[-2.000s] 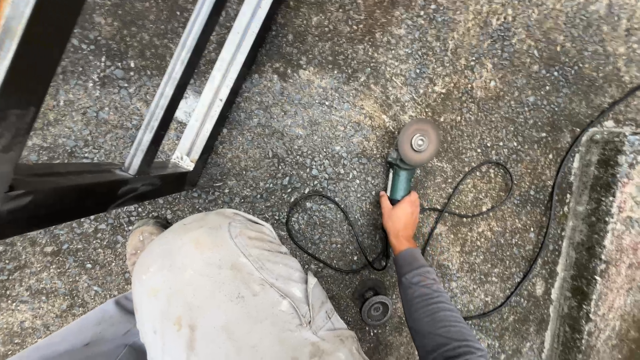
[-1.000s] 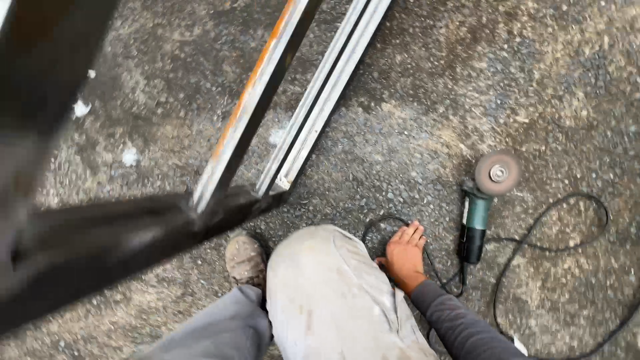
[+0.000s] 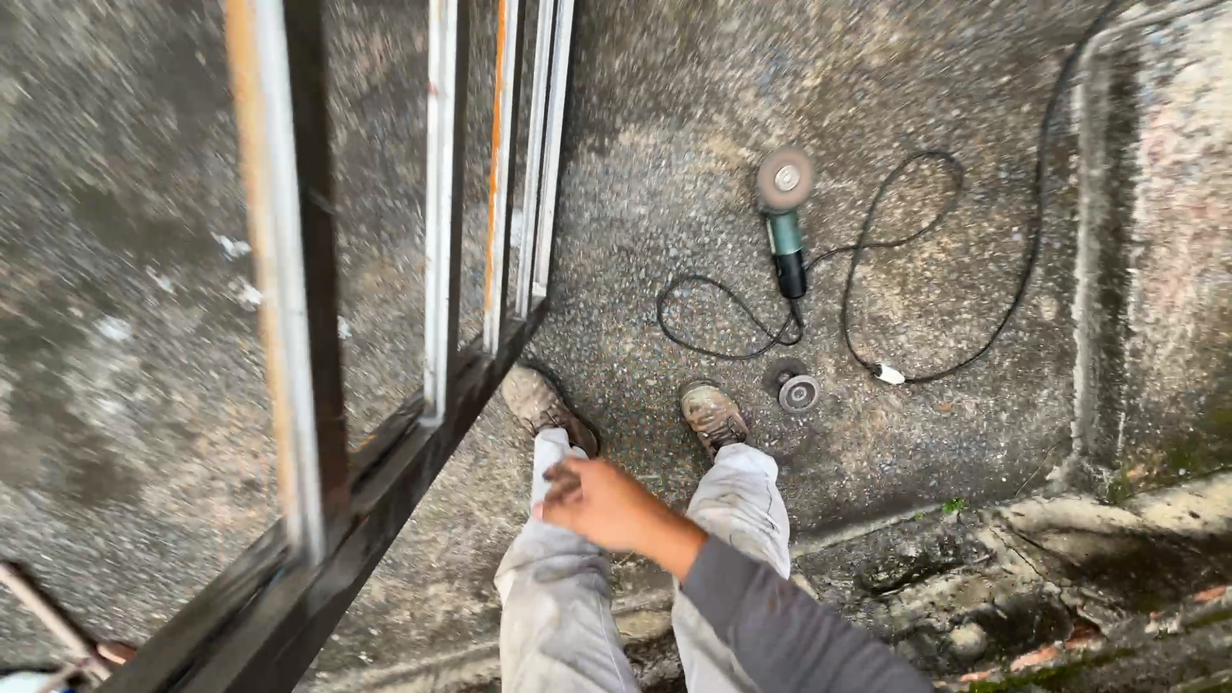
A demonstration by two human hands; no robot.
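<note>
My right hand [image 3: 604, 505], in a grey sleeve, hangs over my legs with loosely bent fingers and nothing seen in it; it is somewhat blurred. My left hand cannot be made out. On the ground ahead and to the right lies a green and black angle grinder [image 3: 784, 231], its disc [image 3: 786, 177] facing up. A black cord [image 3: 707, 354] loops beside its handle. Closer to my right shoe [image 3: 713, 414] is a small round metal object with a disc-like top [image 3: 798, 393]. A dark metal frame [image 3: 414, 452] with pale and orange-edged bars [image 3: 442, 212] slants along the left.
A longer black cable [image 3: 1038, 221] with a white connector [image 3: 888, 373] curves over the rough concrete at right. A raised concrete edge [image 3: 1086, 269] runs along the far right. Broken, mossy masonry [image 3: 1020, 577] lies at lower right. My left shoe [image 3: 541, 397] is close to the metal frame.
My right hand has let go of the angle grinder, which it held two seconds ago, and has moved from beside it to over my legs. The view has risen, showing both shoes.
</note>
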